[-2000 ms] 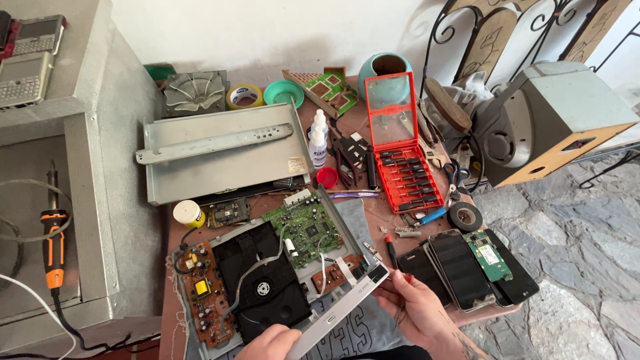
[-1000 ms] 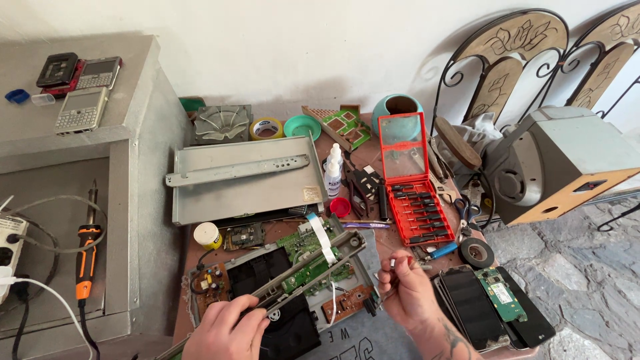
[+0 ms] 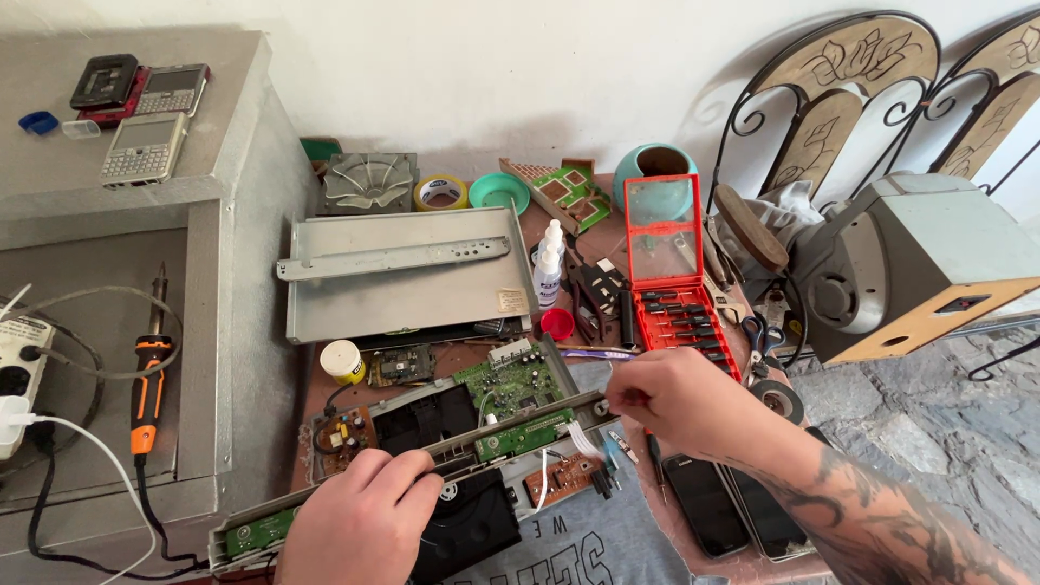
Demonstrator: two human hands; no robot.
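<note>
A long front panel (image 3: 463, 447) with narrow green circuit boards lies slantwise across the opened disc player's chassis. My left hand (image 3: 366, 512) grips the panel near its middle, fingers curled over the upper edge. At the panel's right end is my right hand (image 3: 662, 398), its fingertips pinched together; what lies between them is hidden. Behind the panel sit the green main board (image 3: 512, 378) and the black disc drive (image 3: 471, 520), which shows on both sides of it. A brown circuit board (image 3: 561, 479) with white wires is below the panel's right part.
A red screwdriver case (image 3: 703, 321) stands open behind my right hand. White bottles (image 3: 548, 276), a metal cover (image 3: 398, 301) and a yellow jar (image 3: 343, 362) are behind the chassis. Smartphones (image 3: 705, 504) lie at the right. A soldering iron (image 3: 151, 382) rests at the left.
The front panel has been turned so that its circuit boards show. My right hand has moved from beside the chassis to the panel's right end.
</note>
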